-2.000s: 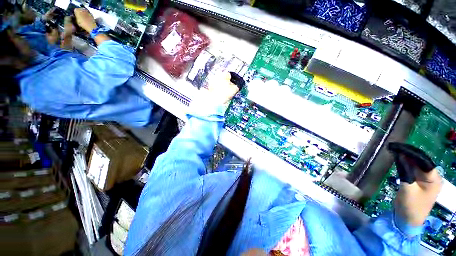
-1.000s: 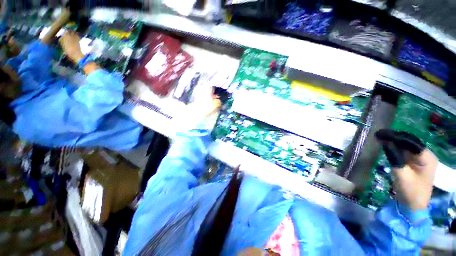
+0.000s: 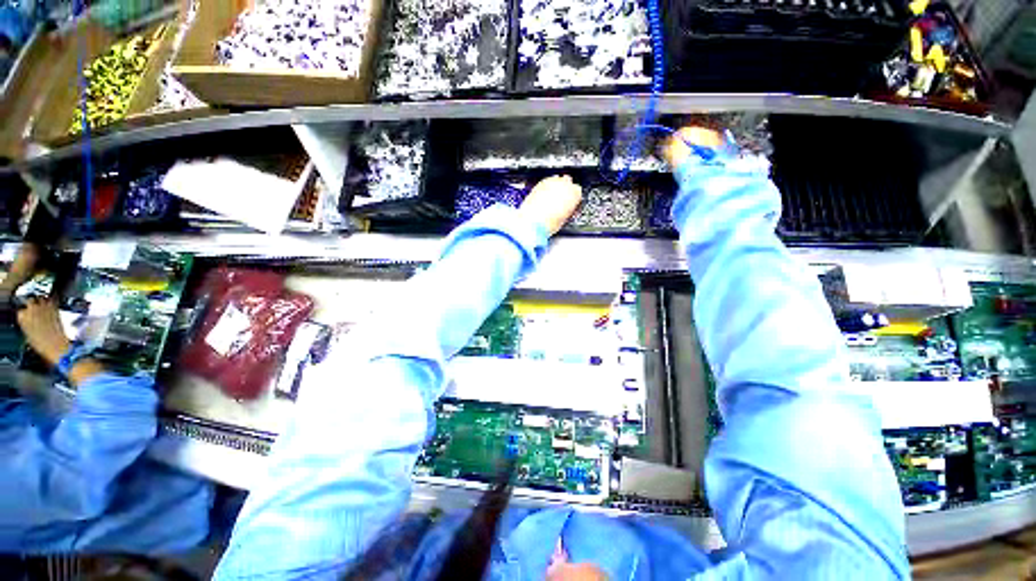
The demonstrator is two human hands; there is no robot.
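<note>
My left hand [image 3: 553, 202] is at the front of the component bins, over blue components [image 3: 486, 198] and beside silver-grey components [image 3: 611, 209]. Its fingertips are hidden, so I cannot tell what it holds. My right hand [image 3: 693, 145] reaches into an upper bin on the shelf; its fingers are hidden and a blue coiled cord [image 3: 656, 57] hangs by the wrist. A green circuit board [image 3: 517, 446] lies below my arms, with a long white bar [image 3: 534, 384] and a yellow strip [image 3: 565, 309].
A shelf edge [image 3: 500, 108] runs above the bins. A red bag [image 3: 241, 329] lies left of the board. A metal rail [image 3: 667, 375] stands between boards. At far left is another person's hand [image 3: 43, 329]. A cardboard box of white parts [image 3: 298, 40] sits on top.
Both my hands have moved from over the boards up and forward to the bins on the shelf. The view has tilted up and levelled, showing the upper shelf.
</note>
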